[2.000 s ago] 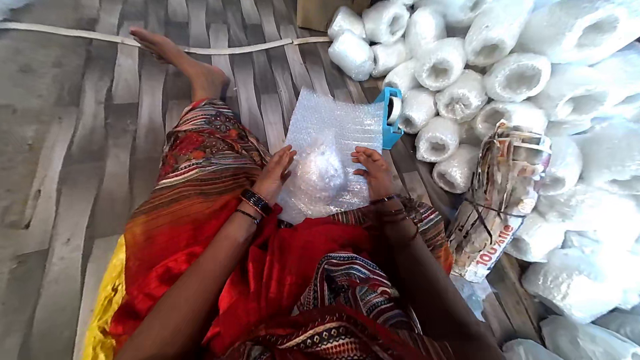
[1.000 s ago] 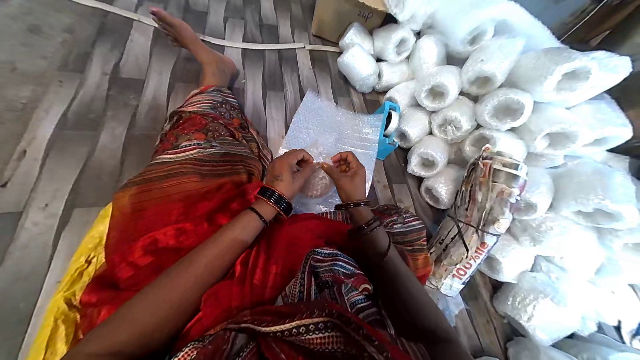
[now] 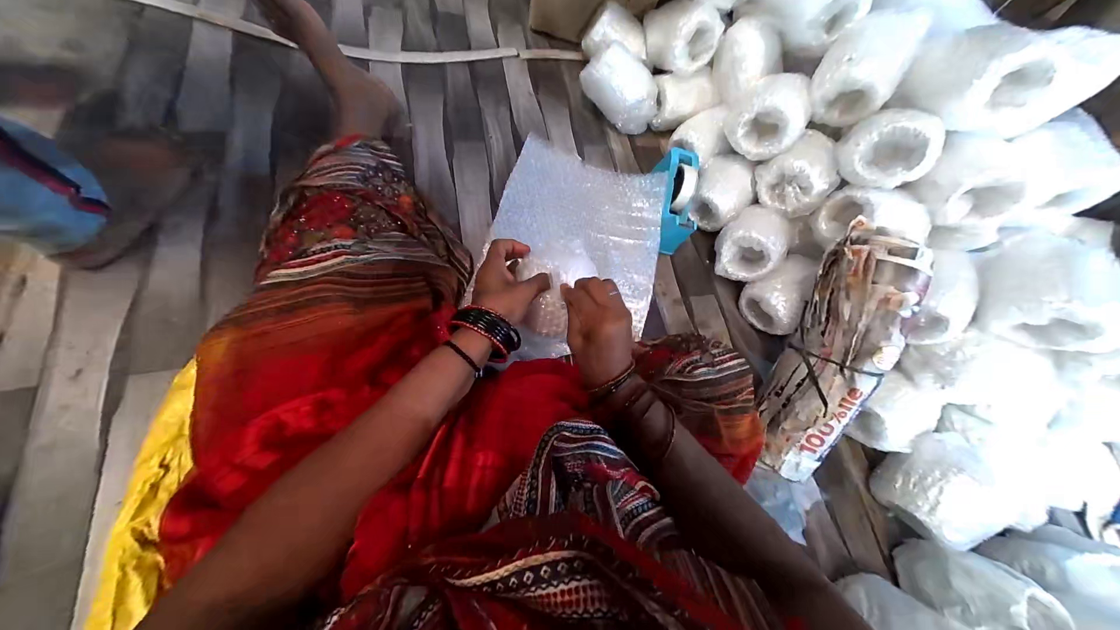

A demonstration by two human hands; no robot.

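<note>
A rounded object wrapped in bubble wrap [image 3: 549,306] lies near the lower edge of a flat bubble wrap sheet [image 3: 582,197], close to my lap. My left hand [image 3: 507,284] rests on its left side, thumb and fingers curved against the wrap. On the other side, my right hand [image 3: 597,319] has its fingers pinched together at the wrap; what is between the fingertips is too small to tell. A blue tape dispenser [image 3: 677,201] with a white roll stands against the sheet's right edge.
Many bubble-wrapped hollow rolls [image 3: 796,171] are heaped at the right. A tied bundle of printed paper or packaging [image 3: 840,350] leans beside them. A cardboard box [image 3: 560,17] is at the top. At the far left, blue cloth [image 3: 48,192] of another person shows over the patterned floor.
My hands came together over the wrapped object from its two sides, then moved slightly apart. Another person's blue cloth has come into view at the left.
</note>
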